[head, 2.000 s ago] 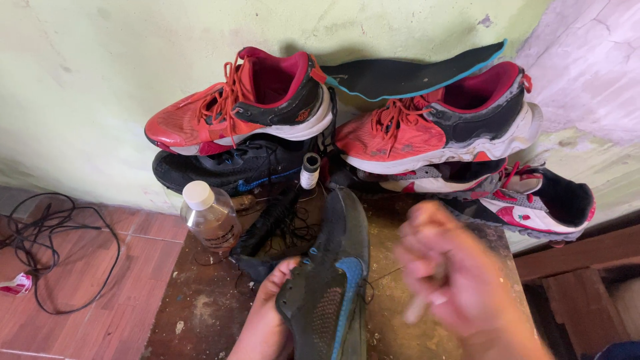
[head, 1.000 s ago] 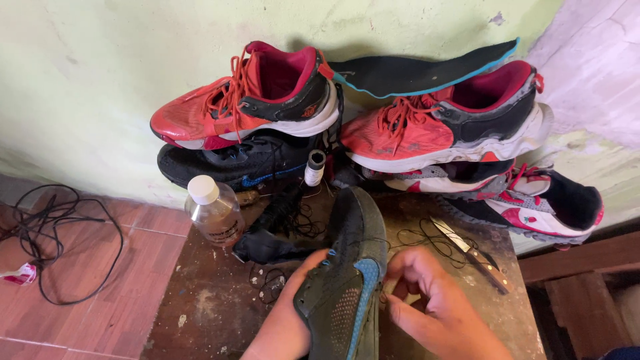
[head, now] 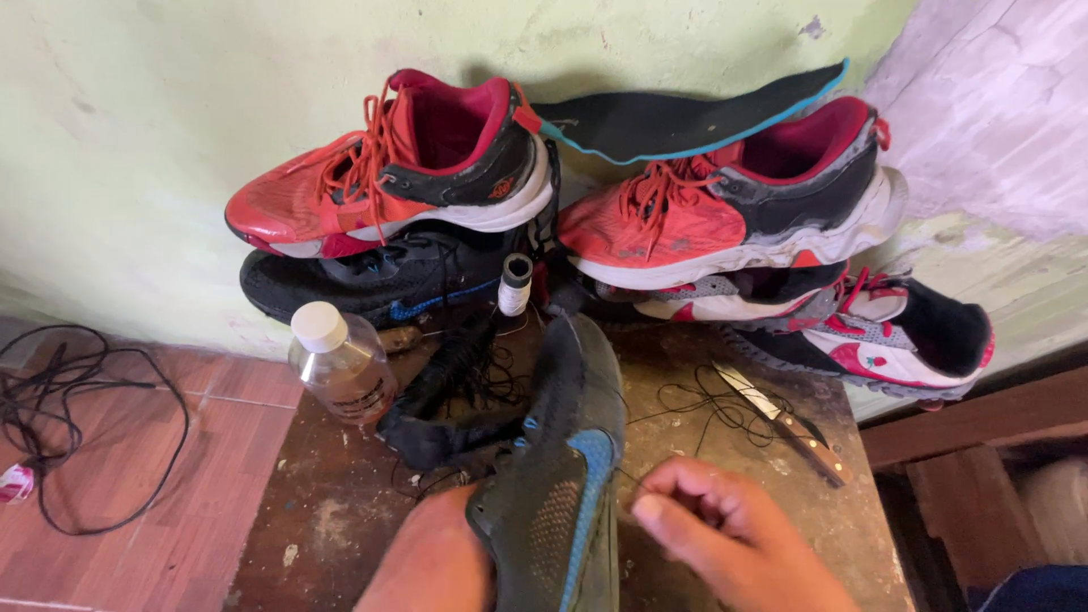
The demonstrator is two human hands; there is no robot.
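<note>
A black sneaker with a blue side stripe (head: 561, 476) stands toe up near the wooden table's front. Behind its left side is my left hand (head: 438, 552); the fingers are hidden behind or inside the shoe. Just right of the sole edge, my right hand (head: 710, 527) pinches a thin dark thread (head: 627, 476) that runs to the shoe's side. More black thread (head: 722, 412) lies loosely tangled on the table, beside and over a wooden-handled knife (head: 782, 425). A white thread spool (head: 514, 285) stands behind the shoe, near a bundle of black cord (head: 450, 361).
A capped clear plastic bottle (head: 344, 365) stands at the left table edge. Along the wall are stacked red sneakers (head: 382, 170), (head: 722, 204), a black sneaker (head: 340, 280), white-and-pink sneakers (head: 867, 340) and a black insole (head: 688, 119). Black cable (head: 174, 442) lies on the tiled floor.
My right hand was raised and blurred two seconds ago, came to the shoe's side one second ago, and is now slightly away from it with the thread. My left hand stays at the shoe.
</note>
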